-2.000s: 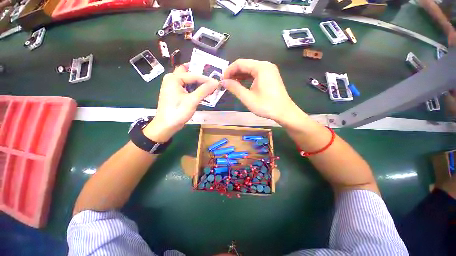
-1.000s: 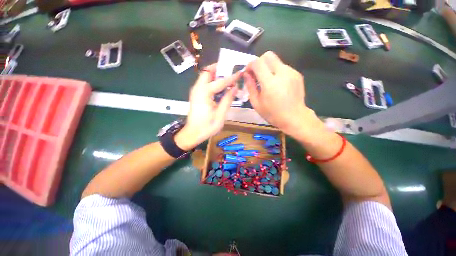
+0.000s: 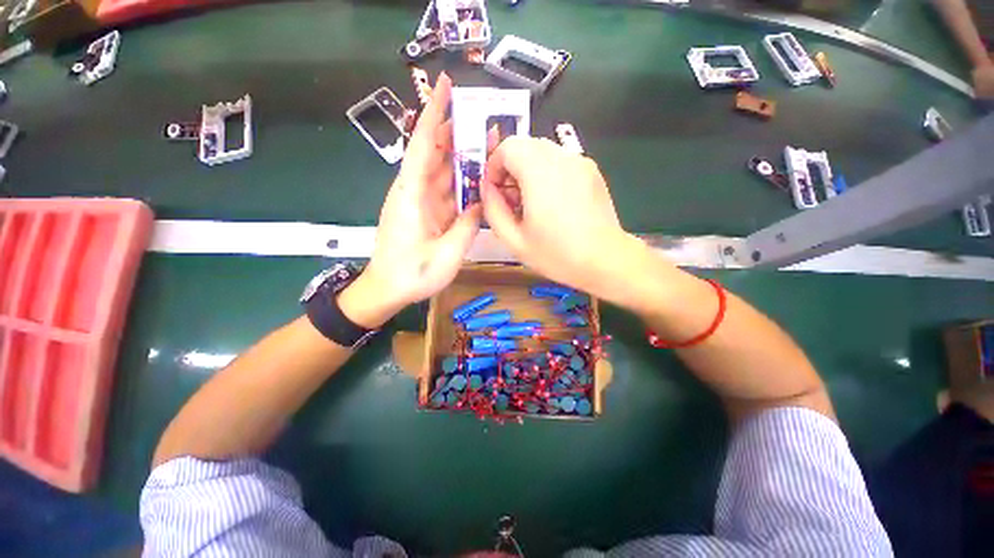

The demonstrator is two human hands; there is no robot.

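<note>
A white plastic housing (image 3: 491,106) with a rectangular window is held upright between my hands, above the pale rail. My left hand (image 3: 420,223) holds it along its left edge with the fingers extended upward. My right hand (image 3: 556,207) has its fingertips bent against the housing's lower part, where small dark parts show; what the fingertips pinch is hidden. Below my hands is an open carton (image 3: 434,327) with blue cells (image 3: 487,320) lying at its back and cells standing on end at its front, tangled with red lead wires (image 3: 523,381).
Partly assembled units (image 3: 227,129) are scattered over the green belt (image 3: 305,65) beyond the pale rail (image 3: 262,237). A pink-red tray (image 3: 71,327) is at left. A grey bracket (image 3: 872,196) slants at right. Another carton (image 3: 970,365) is at the right edge. A person's arm (image 3: 965,38) shows at upper right.
The housing has turned more upright. My left hand has opened out along its side, and my right fingertips have moved down to its lower part. The view has shifted slightly.
</note>
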